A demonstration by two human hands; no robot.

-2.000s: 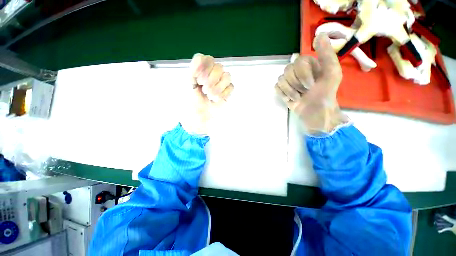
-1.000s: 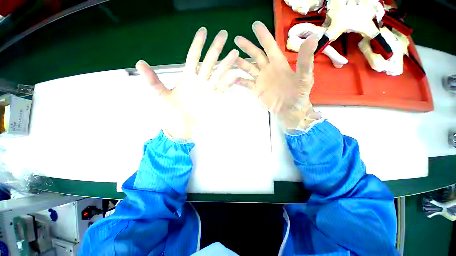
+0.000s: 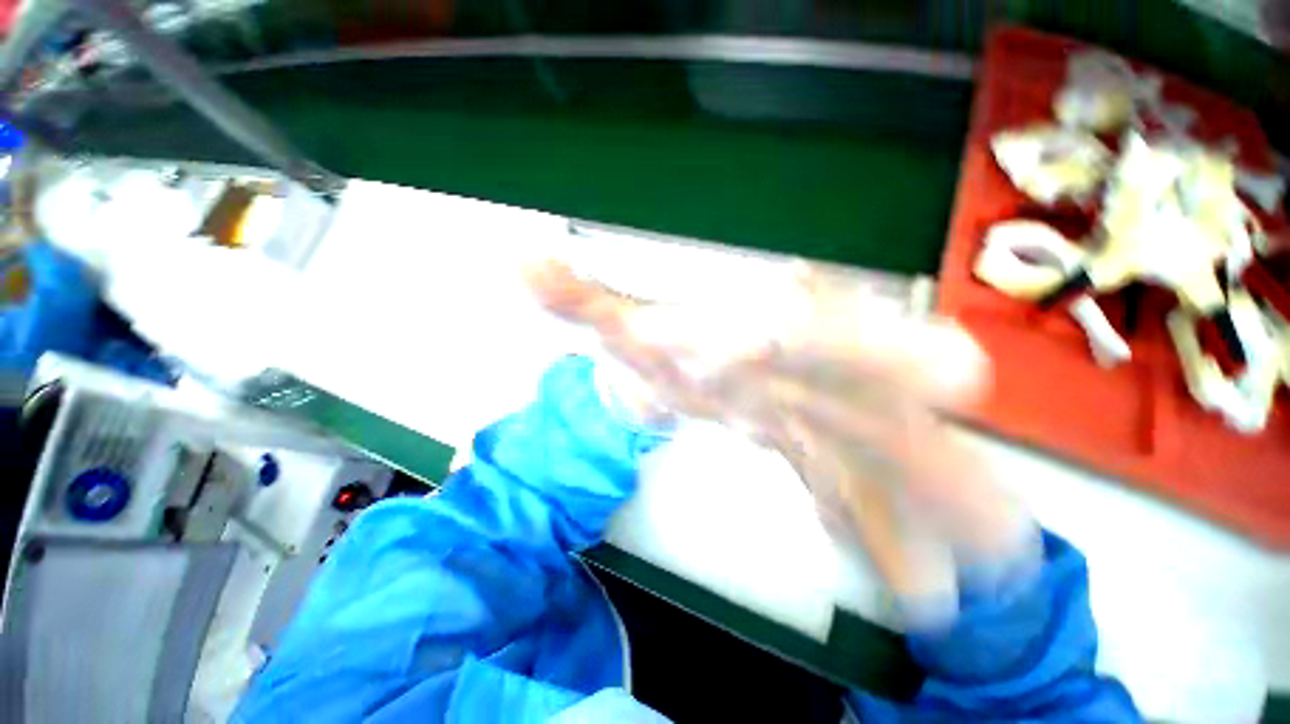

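Observation:
Both hands wear thin clear gloves over blue cuffs and are blurred by motion. My left hand (image 3: 637, 333) reaches right over the white work mat (image 3: 410, 311), its thumb up at the left. My right hand (image 3: 905, 439) lies across or against the left hand, so the fingers overlap. I see no part between them; whether the fingers are apart or closed is too blurred to tell. The red parts tray (image 3: 1068, 389) is at the right, beyond my right hand. It holds cream ring-shaped parts (image 3: 1026, 260), other cream pieces and dark-ended red clips.
A dark green strip (image 3: 679, 149) with a pale rail runs beyond the mat. A white bench machine (image 3: 120, 439) with a blue round mark stands at the lower left. A small white and brown carton (image 3: 290, 226) is at the far left. Another person's blue sleeve (image 3: 57, 304) shows at the left edge.
The hands were fists, then spread open with palms showing; now they overlap and blur. The view has turned left and tilted, so the machine and carton show more.

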